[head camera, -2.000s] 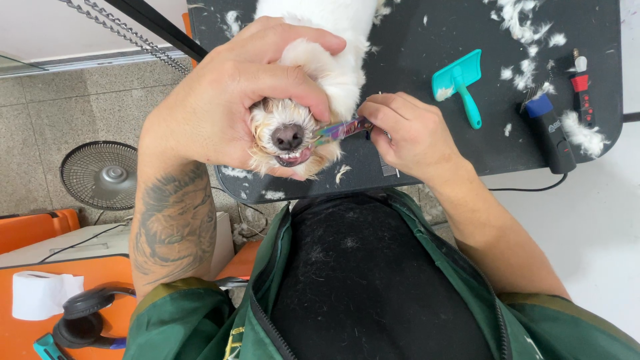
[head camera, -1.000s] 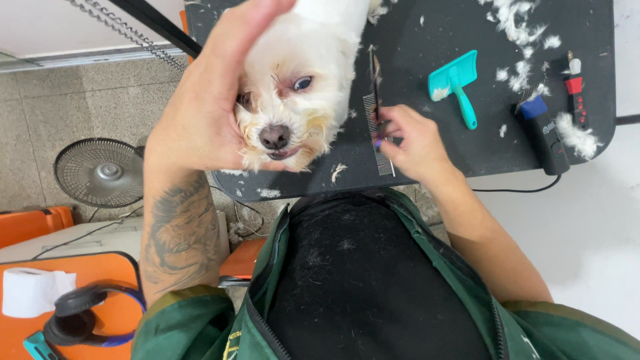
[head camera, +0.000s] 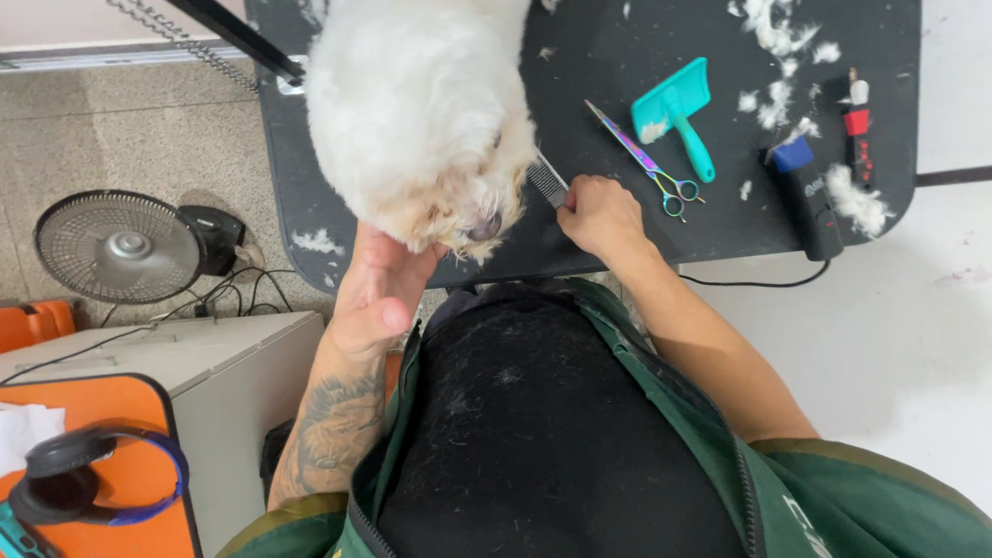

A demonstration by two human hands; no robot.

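Observation:
A white dog (head camera: 422,116) with a tan-tinged muzzle stands on the black grooming table (head camera: 573,85), its head turned down to the right. Beneath its chin is my left hand (head camera: 384,291), palm up, thumb apart, the fingertips hidden under the fur. To the right of the muzzle, my right hand (head camera: 603,213) grips one end of a metal grooming comb (head camera: 549,184); the comb's far end lies against or behind the dog's fur. Iridescent grooming scissors (head camera: 639,157) lie on the table beyond that hand, beside a teal slicker brush (head camera: 678,112).
Black clippers (head camera: 810,205) and a red-and-black cordless tool (head camera: 858,132) lie at the table's right among tufts of fur (head camera: 775,101). A black grooming arm (head camera: 240,39) rises at the left corner. A fan (head camera: 124,244) and an orange surface with headphones (head camera: 101,477) are left.
The scissors, in my right hand earlier, now lie on the table. My left hand has moved from around the dog's face to under its chin. The dog's head has turned.

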